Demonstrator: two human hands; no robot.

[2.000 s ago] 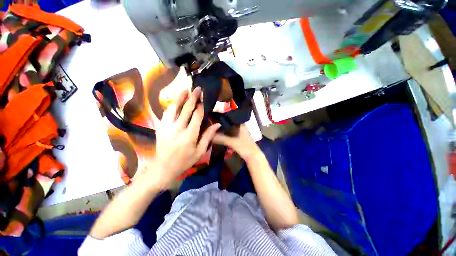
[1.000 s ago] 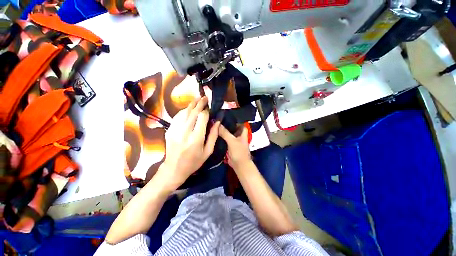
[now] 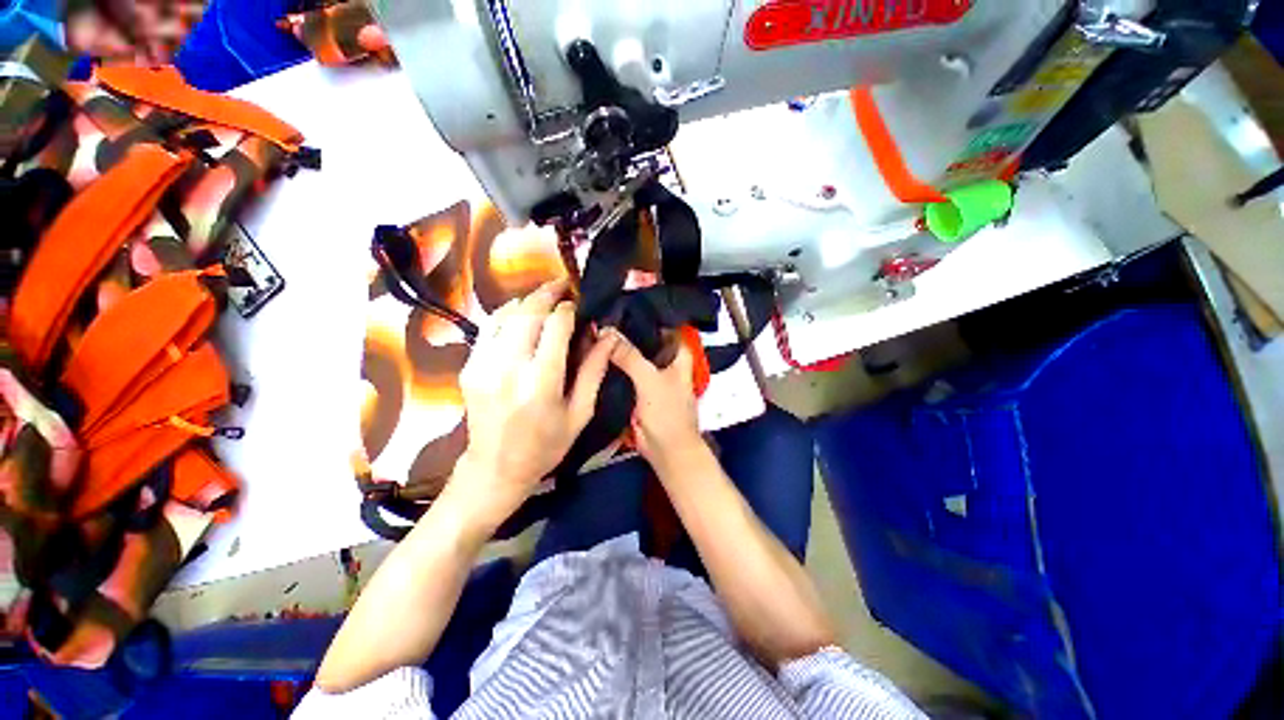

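The camouflage panel (image 3: 408, 373) lies on the white table left of and under the needle area. Black webbing straps (image 3: 676, 239) are bunched under the sewing machine head (image 3: 493, 127), just in front of the presser foot (image 3: 606, 204). My left hand (image 3: 518, 380) lies on the panel, its fingers pressed on the work edge below the presser foot. My right hand (image 3: 658, 391) pinches the black webbing beside my left fingertips. A bit of orange cloth shows by my right hand. The needle point is hidden by the straps.
A heap of camouflage and orange pieces (image 3: 127, 338) lies on the left. A small metal plate (image 3: 252, 270) lies beside it. A bright green cup-like piece (image 3: 969, 210) is by the machine base. A blue cloth-covered bin (image 3: 1112, 492) stands at right, below the table edge.
The view has shifted slightly. The straps have been drawn closer together under the head, and the panel's lower black strap now shows beside my left wrist. Both hands stay on the work.
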